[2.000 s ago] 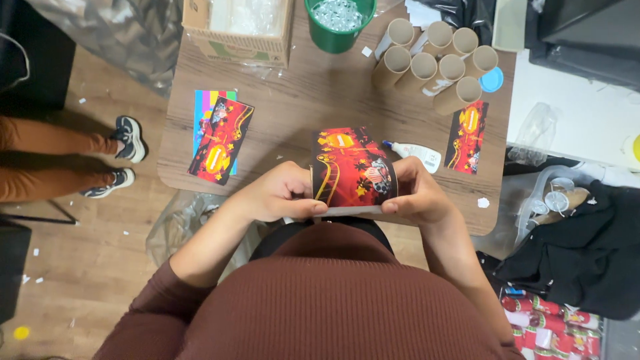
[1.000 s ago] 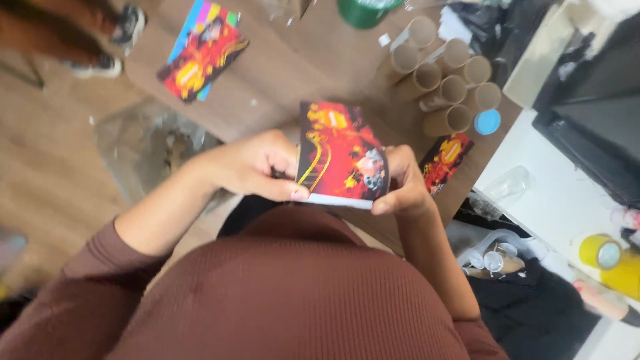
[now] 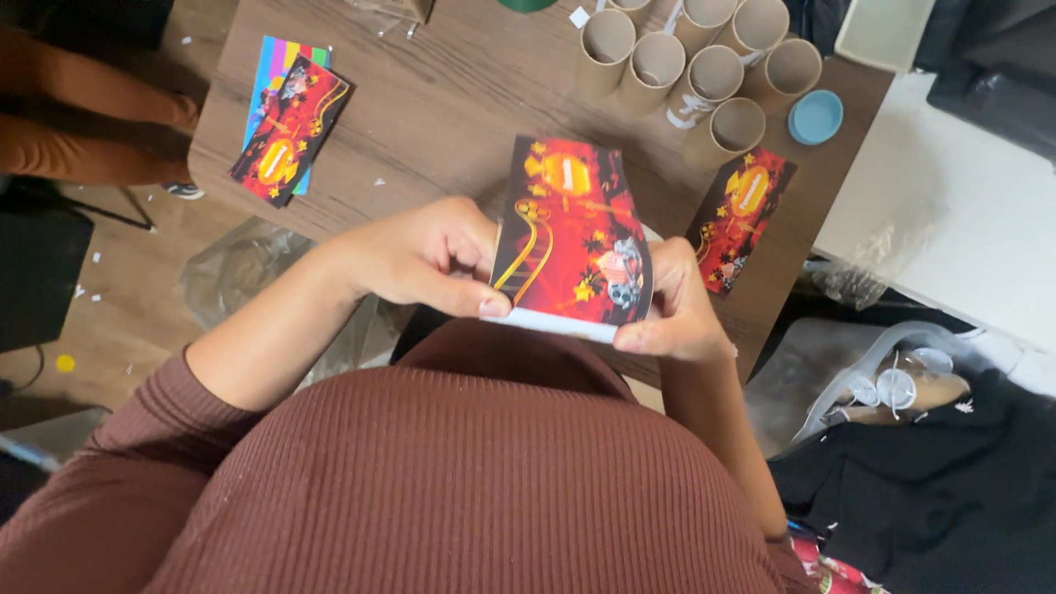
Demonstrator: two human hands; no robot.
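Note:
A red and black printed paper sheet [image 3: 569,235], slightly curved and with a white strip along its near edge, is held between both hands close to my body. My left hand [image 3: 437,260] grips its left edge, the thumb on the lower left corner. At the right edge, my right hand [image 3: 681,305] has its thumb at the lower right corner; its fingers are partly hidden behind the sheet. A similar printed sheet [image 3: 747,206] lies on the table beyond my right hand. Another printed sheet [image 3: 289,132] rests at the left on striped coloured paper [image 3: 257,99].
Several cardboard tubes [image 3: 652,62] stand upright at the table's far right, beside a blue lid [image 3: 815,117]. A person's legs [image 3: 82,115] are at the left. A clear plastic bag [image 3: 239,264] hangs below the table's near edge. Right of the wooden table [image 3: 437,99] is a white surface [image 3: 932,206].
The view has shifted. Both hands keep hold of the printed sheet. A white glue bottle or similar item, seen beyond the sheet two seconds ago, no longer shows clearly.

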